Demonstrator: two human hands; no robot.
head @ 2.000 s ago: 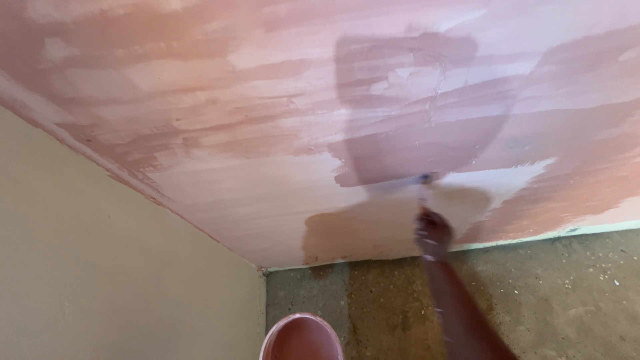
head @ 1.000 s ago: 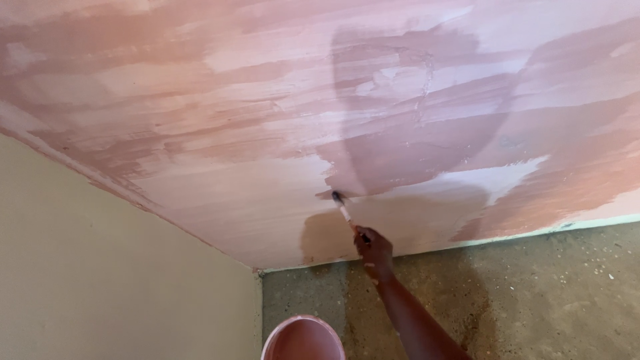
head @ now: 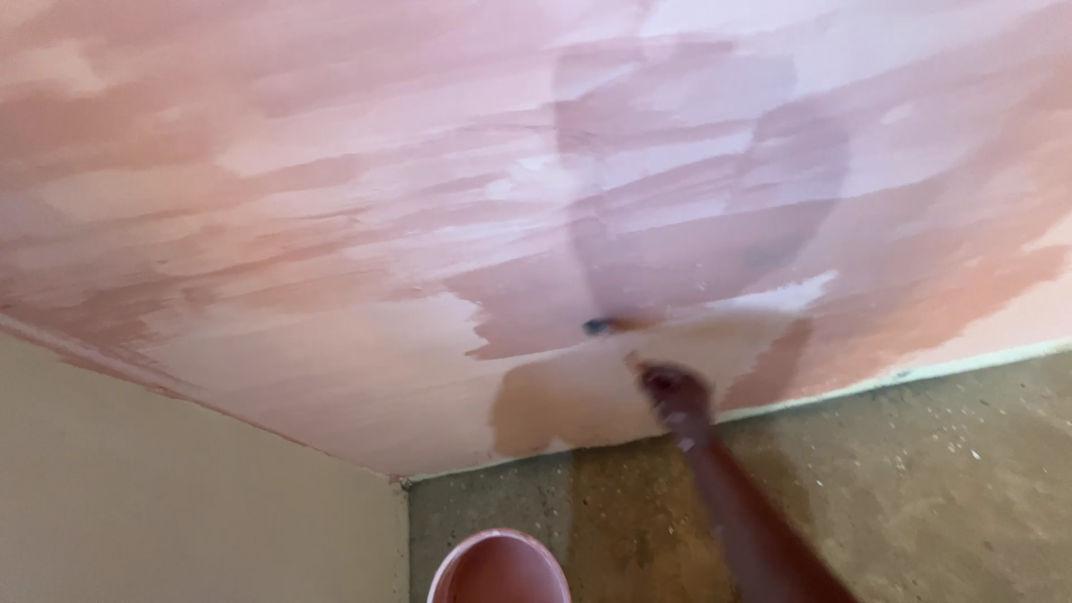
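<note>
My right hand [head: 677, 398] is closed around the handle of a paintbrush [head: 599, 327], whose dark bristles are at the wall [head: 402, 360]. Hand and brush are blurred. The wall carries streaky darker pink paint over a paler pink, and a darker pink patch lies left of the bristles. At the bottom of the view, a round container [head: 500, 536] with pink paint on its rim and inside is partly cut off. My left hand is not in view.
A beige side wall [head: 193, 486] meets the pink wall at a corner on the left. The concrete floor [head: 904, 477] bears pale specks. My shadow falls across the pink wall and floor.
My right hand moved left with the brush, then back to the right. The darker pink patch now reaches further left along the wall than two seconds ago.
</note>
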